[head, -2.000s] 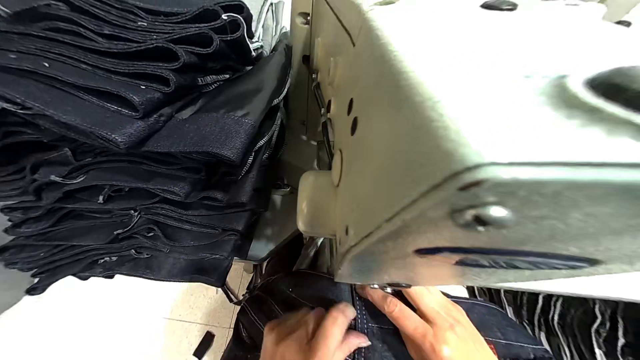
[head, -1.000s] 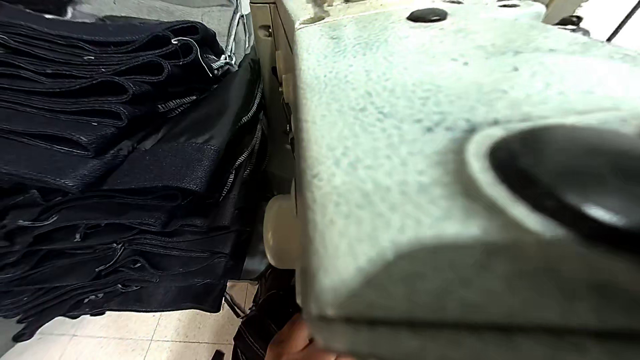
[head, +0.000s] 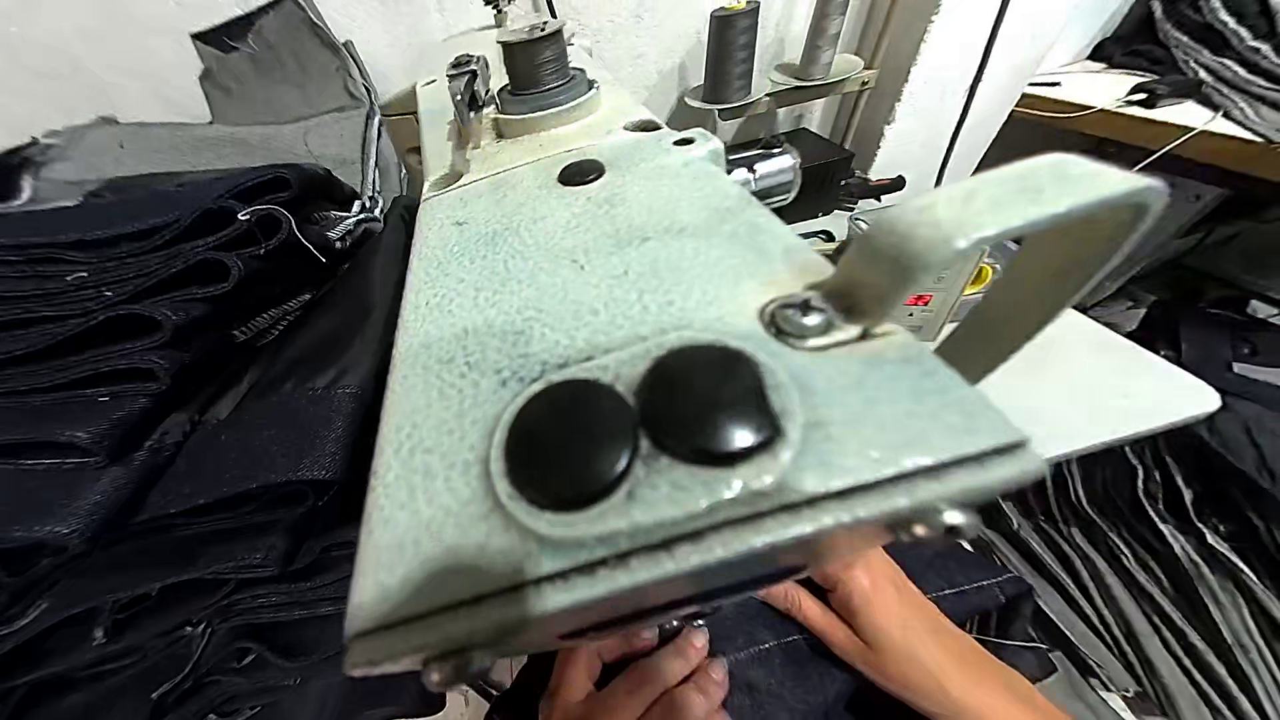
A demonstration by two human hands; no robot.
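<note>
The pale green head of an industrial sewing machine [head: 600,270] fills the middle of the view. Below its front edge lies dark denim fabric [head: 775,650] with a light stitch line. My left hand [head: 645,680] is on the denim at the bottom, its fingertips close under the machine head around a small dark part that I cannot make out. My right hand [head: 880,620] reaches in from the lower right and rests on the denim, its fingers partly hidden by the head. The needle is out of sight.
Folded dark denim pieces [head: 130,350] are piled high on the left. A metal handle [head: 1040,210] sticks out at the machine's right. Thread spools [head: 732,55] stand behind, near a wall. A white table panel [head: 1090,385] and more layered denim [head: 1130,560] are on the right.
The view has shifted a lot, showing the machine's top and the spools. My right hand, beside the left hand two seconds ago, is now farther right of it on the denim.
</note>
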